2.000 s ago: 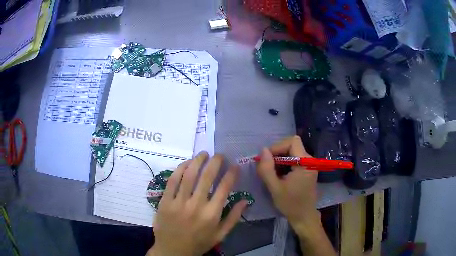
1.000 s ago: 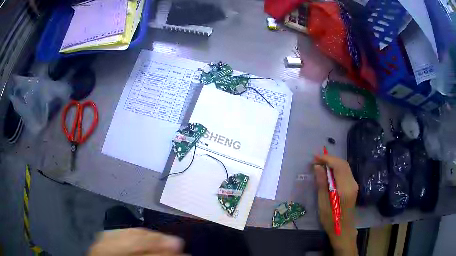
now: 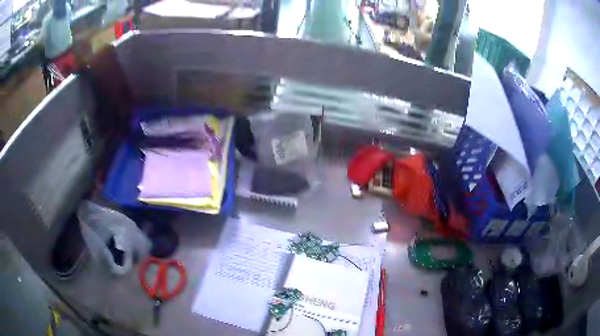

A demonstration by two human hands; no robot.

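Neither of my hands is in the picture. The red marker pen [image 3: 381,303] lies beside the right edge of the open notebook [image 3: 332,279], cut off by the lower rim. One green circuit board [image 3: 314,247] lies at the notebook's top edge with a thin black wire. A second board [image 3: 284,302] lies at its left side, with a pale strip across it. A third board [image 3: 337,333] barely shows at the lower rim. A faint whitish label strip [image 3: 401,327] lies on the desk right of the pen.
Red-handled scissors [image 3: 162,279] and a clear bag [image 3: 112,239] lie left. A blue tray [image 3: 122,174] holds papers. A green ring board [image 3: 439,253], black housings [image 3: 466,302] and a blue basket [image 3: 475,157] are right. A grey partition [image 3: 316,65] encloses the back.
The view has tilted up, showing the partition and room beyond. Both hands have left the picture. The pen has left my right hand and now lies by the notebook.
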